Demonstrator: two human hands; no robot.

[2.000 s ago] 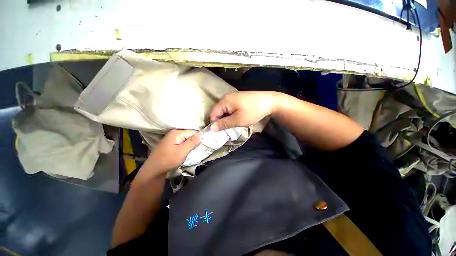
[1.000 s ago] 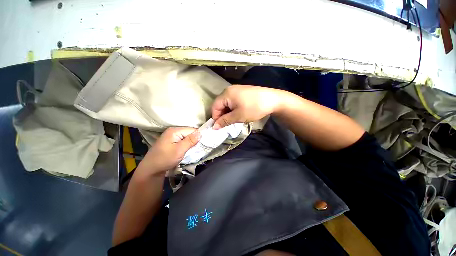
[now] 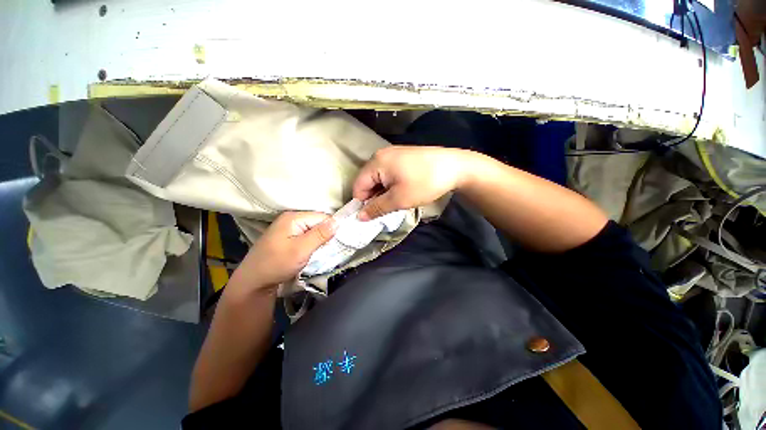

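A beige bag point(image 3: 285, 151) lies across my lap below the table edge, with a greyer stitched band point(image 3: 181, 138) at its upper left end. Its whiter lining point(image 3: 357, 241) shows between and below my hands. My left hand point(image 3: 290, 248) pinches the pale seam edge point(image 3: 346, 210) between thumb and fingers from the left. My right hand point(image 3: 403, 183) has its fingers curled and its thumb and fingertips on the same edge, close to the left thumb. Whether a small tool is hidden in the right fist cannot be seen.
The white table point(image 3: 336, 42) with a worn, yellow-taped edge runs across the top. Another beige bag point(image 3: 97, 227) lies on a grey board at left. A bag pile point(image 3: 672, 201) with tangled straps is at right. A black cable point(image 3: 704, 84) hangs over the table at upper right.
Compared with two seconds ago, my right hand has shifted slightly up and left, and more pale seam edge shows between the hands. My left hand has barely moved. Both still hold the cloth.
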